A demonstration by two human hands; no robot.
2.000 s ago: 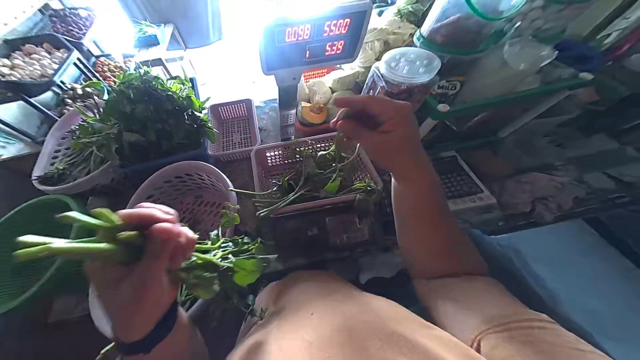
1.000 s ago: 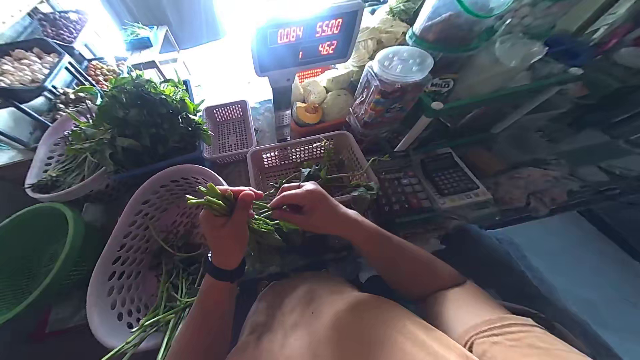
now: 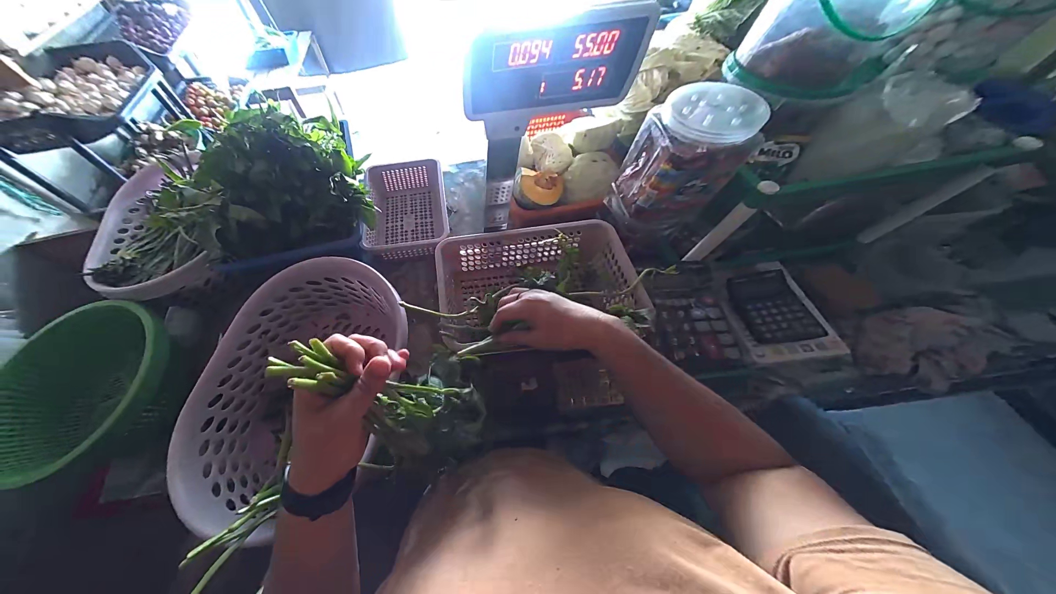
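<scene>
My left hand (image 3: pixel 338 404), with a dark band at the wrist, grips a bunch of leafy green stems (image 3: pixel 318 367); the cut ends point left and the leaves hang to the right. It is over the right side of a large pink perforated basket (image 3: pixel 223 437) with more stems in it. My right hand (image 3: pixel 549 320) touches loose greens (image 3: pixel 569 272) at the front of a pink rectangular basket (image 3: pixel 610 243); its fingertips are partly hidden among them. Behind that basket rises a digital scale display (image 3: pixel 561 62) with lit red digits.
Leafy greens (image 3: pixel 272 181) fill containers at the back left, beside a green basket (image 3: pixel 157 363). A small pink basket (image 3: pixel 437 198), a clear lidded jar (image 3: pixel 693 148) and cut squash (image 3: pixel 540 188) stand farther back. A calculator (image 3: pixel 771 305) lies right of the rectangular basket.
My left hand, beside my right a second ago, has moved left with the bunch. My right hand has moved into the greens in the rectangular basket. The digits on the scale have changed.
</scene>
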